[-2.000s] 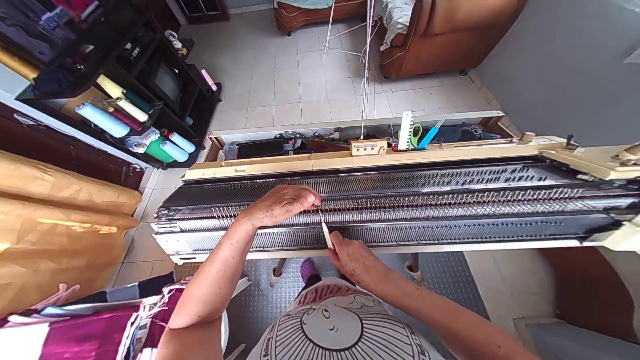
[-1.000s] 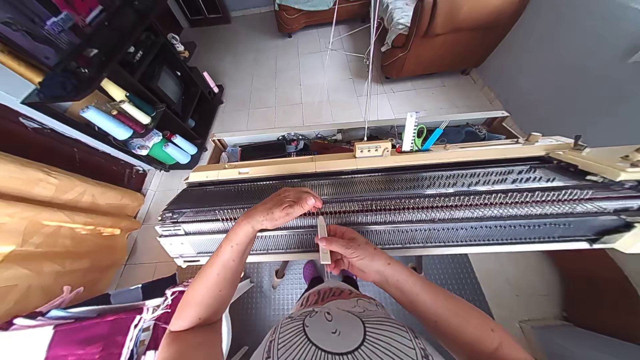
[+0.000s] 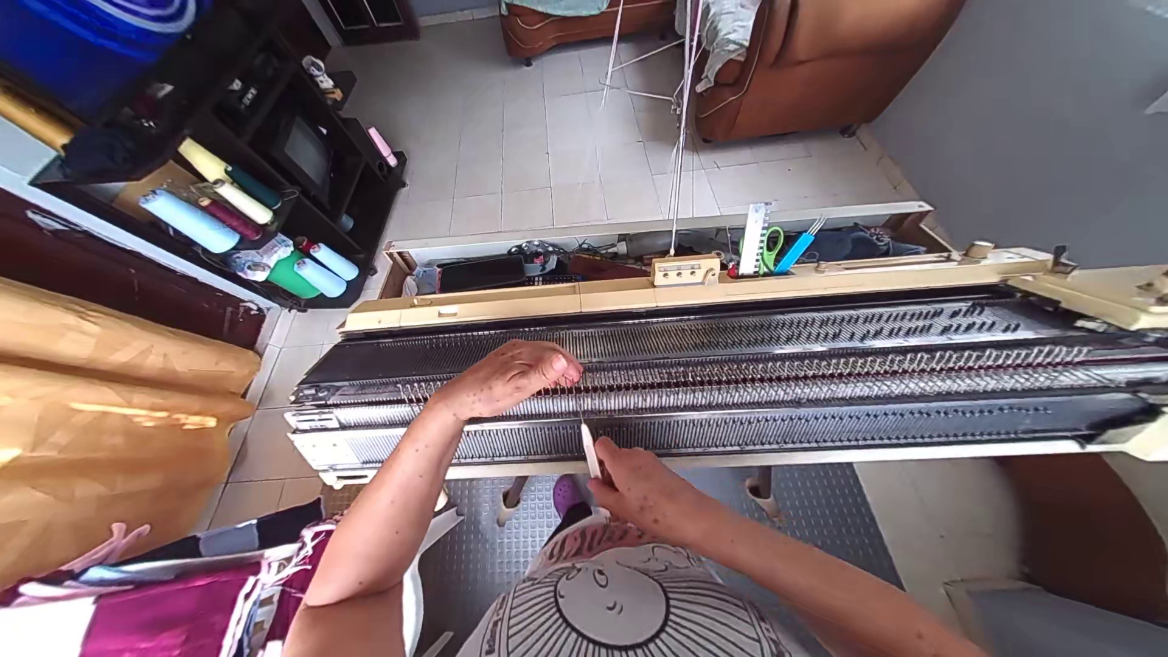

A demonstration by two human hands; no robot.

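Observation:
A double-bed knitting machine (image 3: 776, 379) spans the view, its needles in long rows. My left hand (image 3: 511, 376) lies over the needles left of the middle, thumb and forefinger pinched close together; whether they hold yarn cannot be told. My right hand (image 3: 643, 488), at the near edge of the front bed, grips a white-handled latch or transfer tool (image 3: 590, 451). The tool's thin metal tip points up to the needles just below my left fingertips. Dark red yarn shows along the gap between the beds.
Behind the machine, a trough (image 3: 584, 265) holds green scissors (image 3: 773, 245), blue-handled tools (image 3: 796, 251) and a white ruler (image 3: 753, 239). The carriage (image 3: 1095, 297) is at the right end. Yarn cones (image 3: 190, 221) stand on the left shelf. Maroon cloth (image 3: 173, 611) lies lower left.
The white tool, upright and close under my left fingers a second ago, now sits lower and tilted, with my right hand lower too. My left hand stays at about the same needles.

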